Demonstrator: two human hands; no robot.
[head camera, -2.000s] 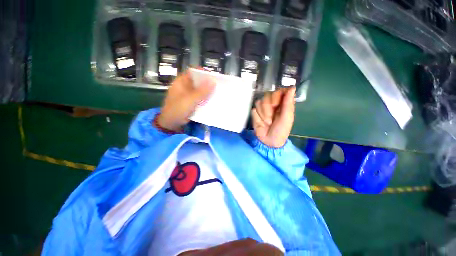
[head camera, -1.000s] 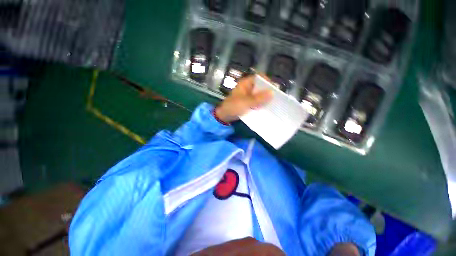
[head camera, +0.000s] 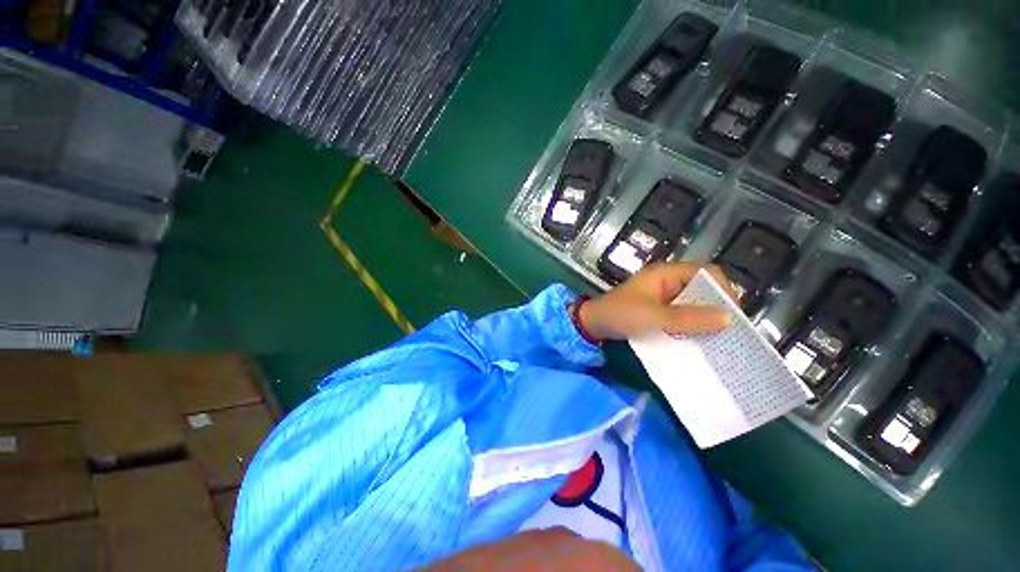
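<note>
My left hand (head camera: 660, 304) holds a white label sheet (head camera: 721, 374) with a dense grid of tiny dots, thumb on its upper edge. The sheet is over the near edge of a clear blister tray (head camera: 587, 268), partly in front of the phones. The tray holds two rows of black phones, one per pocket, backs up, with white labels in their recesses. One phone (head camera: 579, 190) is at the near row's left end, another (head camera: 926, 402) at its right end. My right hand is not in view; only part of that blue sleeve shows low down.
Stacked blister trays (head camera: 347, 73) stand on the green bench mat (head camera: 492, 134) at the upper left. Cardboard boxes (head camera: 140, 413) are at the lower left, with grey-white items and a blue frame above them. A yellow line (head camera: 364, 274) marks the green floor.
The view has turned and shifted left, bringing in the boxes and stacked trays. My left hand still holds the sheet. My right hand, beside the tray earlier, has left the picture.
</note>
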